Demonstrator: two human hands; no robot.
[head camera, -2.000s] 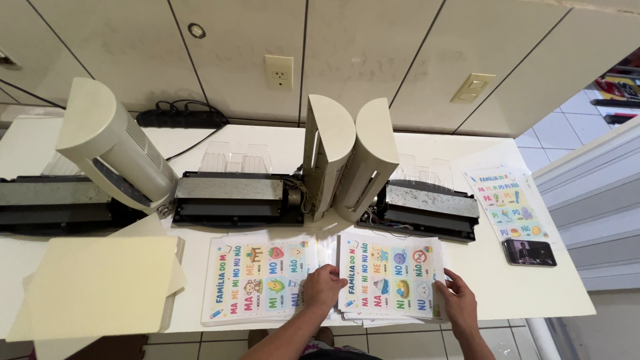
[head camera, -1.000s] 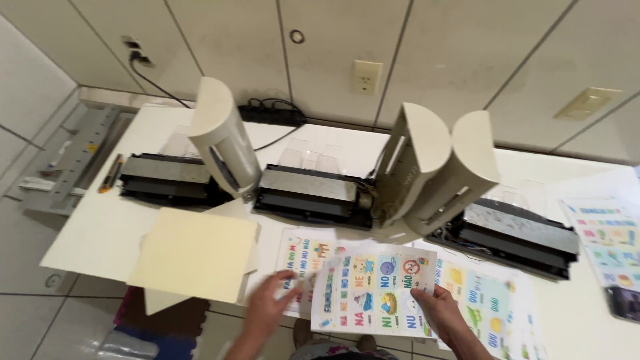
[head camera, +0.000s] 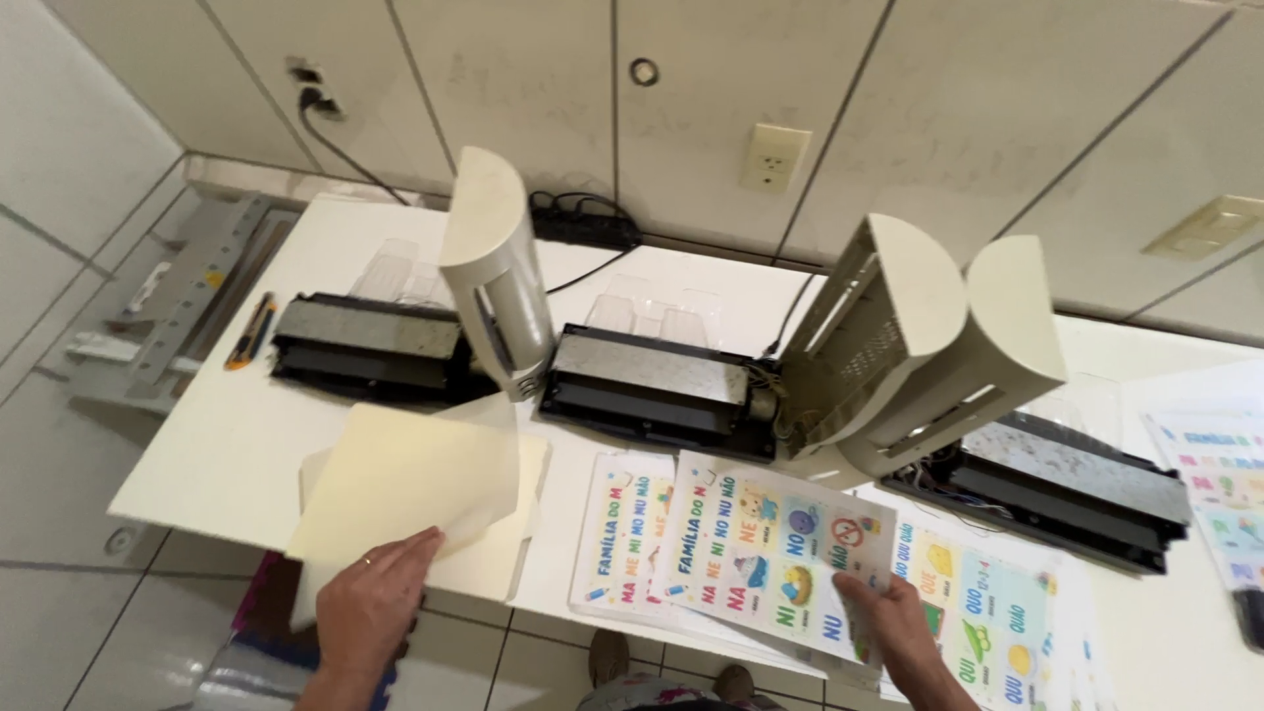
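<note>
My left hand (head camera: 380, 592) is at the front edge of a stack of cream laminating pouches (head camera: 385, 474); its fingers pinch the edge of a top sheet, whose corner curls up. My right hand (head camera: 889, 612) grips the right lower edge of a printed syllable sheet (head camera: 760, 553) with small pictures, thumb on top. That sheet overlaps another printed sheet (head camera: 617, 533) to its left. More printed sheets (head camera: 987, 602) lie fanned out to the right, partly behind my right hand.
Opened laminators (head camera: 652, 390) stand along the table's back, their beige covers (head camera: 499, 267) tipped upright. A utility knife (head camera: 251, 331) lies at the left. A power strip (head camera: 585, 225) rests by the wall; a dark phone (head camera: 1249, 617) sits at the right edge.
My left hand has left the printed sheets and moved left to the cream stack, where a sheet's edge is now lifted. My right hand still holds the printed sheet. The view has swung left.
</note>
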